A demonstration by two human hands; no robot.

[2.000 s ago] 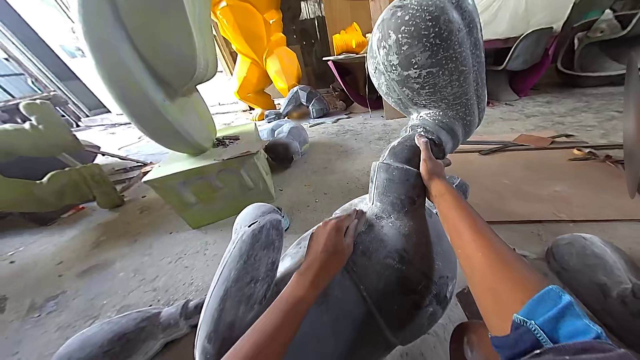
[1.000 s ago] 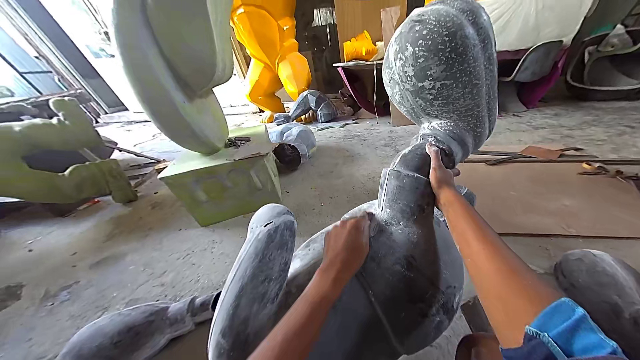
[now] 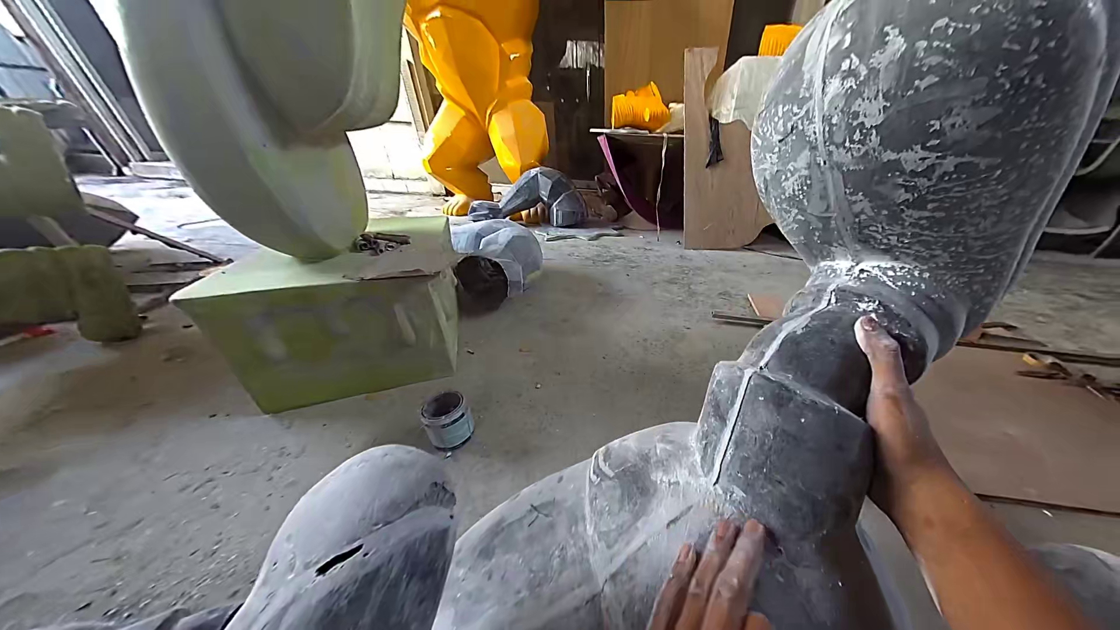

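Note:
A large grey sculpture point(image 3: 787, 446) with a bulbous upper part point(image 3: 927, 140), a narrow neck and white filler marks along its seams fills the right side. My right hand point(image 3: 901, 420) grips the side of the neck, its thumb lying just below the bulbous part. Lower down, my left hand point(image 3: 717, 577) lies with extended fingers on the dusty body surface below the neck; its palm is cut off by the bottom edge. Left of it rises a rounded grey limb point(image 3: 359, 525) with a dark slit. White residue covers some of my fingertips.
An open can point(image 3: 447, 421) stands on the concrete floor beyond the limb. Behind it are a green block base point(image 3: 341, 341) under a pale sculpture point(image 3: 254, 114), faceted grey pieces point(image 3: 512, 245) and a yellow statue point(image 3: 481, 87). A brown board point(image 3: 1032, 429) lies at right.
My left hand was curled against the body surface one second ago and now lies with its fingers extended. My right hand stays on the neck. The view has moved closer.

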